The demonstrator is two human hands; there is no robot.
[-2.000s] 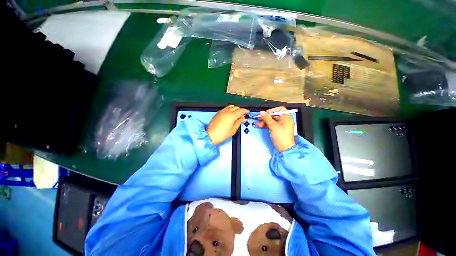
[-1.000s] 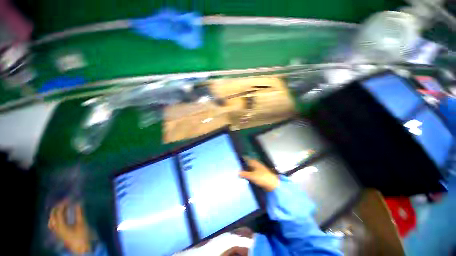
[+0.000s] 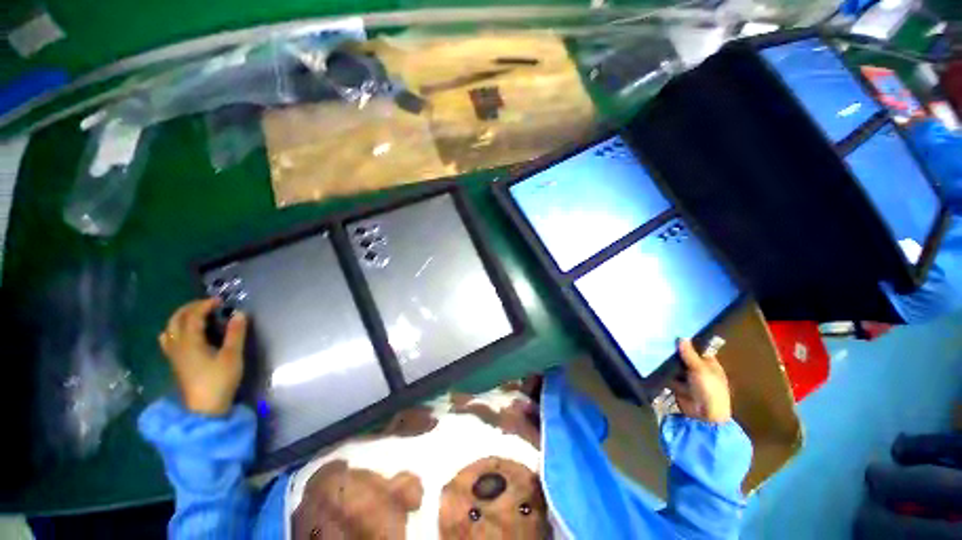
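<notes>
A black tray (image 3: 397, 386) with two grey glossy panels (image 3: 430, 285) side by side lies in front of me, tilted in view. Dark camera dots show in each panel's corner. My left hand (image 3: 203, 353) grips this tray's left edge near the dots. A second black tray (image 3: 570, 276) with two pale blue, reflecting panels (image 3: 656, 295) stands to its right. My right hand (image 3: 701, 385) is at that tray's near right edge, thumb on the rim, other fingers partly hidden. A small light tag-like piece shows by the thumb; I cannot tell what it is.
A brown cardboard sheet (image 3: 348, 150) with dark strips lies behind. Clear bags (image 3: 243, 79) lie at the back left, crumpled film (image 3: 100, 385) at the left. A tall black tray stack (image 3: 738, 179) stands right. An open cardboard box (image 3: 762, 406) is below. Another person's blue sleeve (image 3: 934, 295) shows at the right.
My view has turned right. My left hand has moved from the film area onto the near tray's left edge. My right hand has moved from that tray to the tray on the right.
</notes>
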